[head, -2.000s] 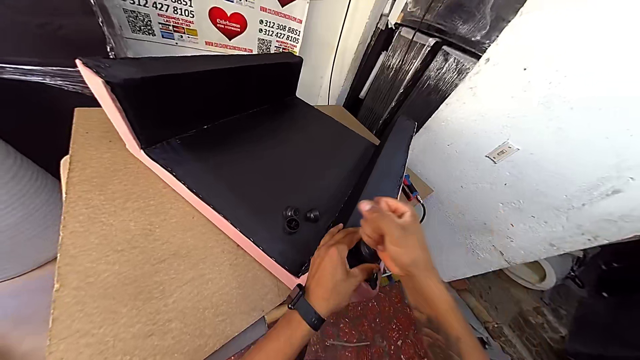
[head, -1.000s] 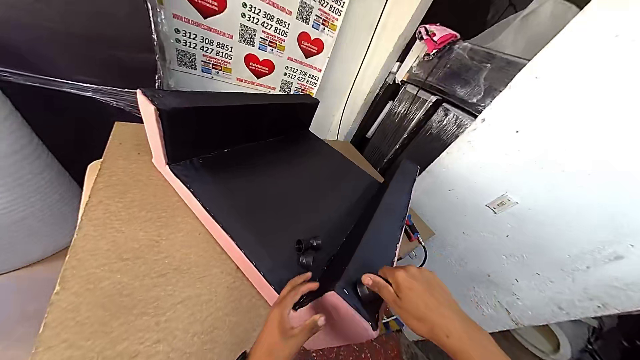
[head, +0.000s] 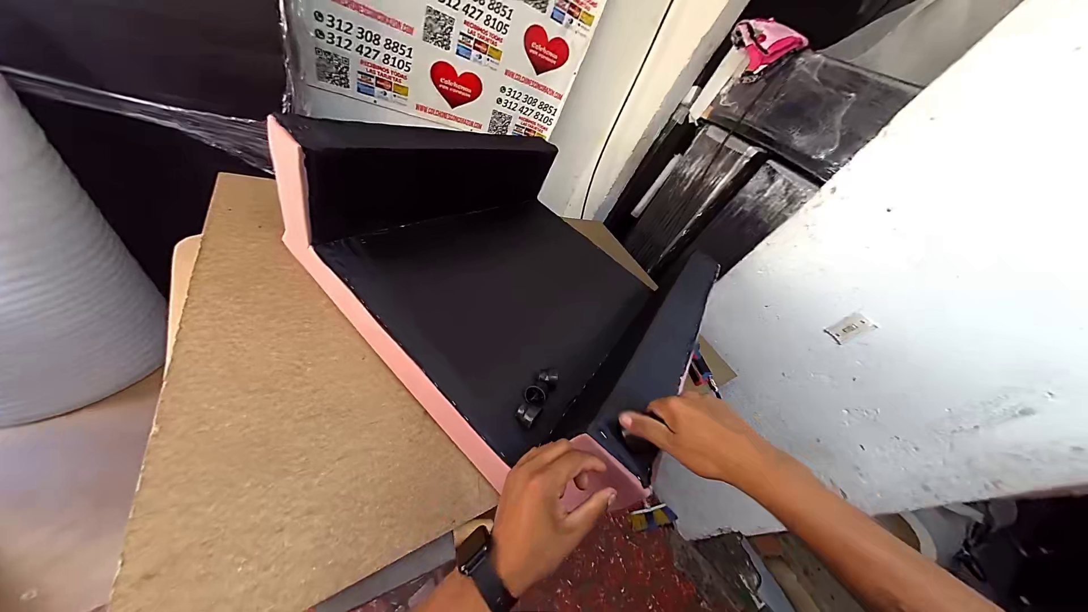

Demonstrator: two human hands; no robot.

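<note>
A large piece upholstered in black fabric, with pink edges and two raised sides, lies on a brown board. My right hand is on the near end of its right raised side, with the fingers around a small dark part that is mostly hidden. My left hand, wearing a black watch, is beside the pink end face, fingers curled apart and holding nothing visible. Several small black plastic parts lie together on the black fabric near the right raised side.
The brown fibreboard extends left of the upholstered piece. At far left stands a large roll of whitish foam sheet. A white wall is close on the right. Plastic-wrapped dark items are stacked behind, beside a printed banner.
Two seconds ago my hands were close together at the near corner; now they are apart, the right on the raised side's end. The small black parts have shifted among themselves.
</note>
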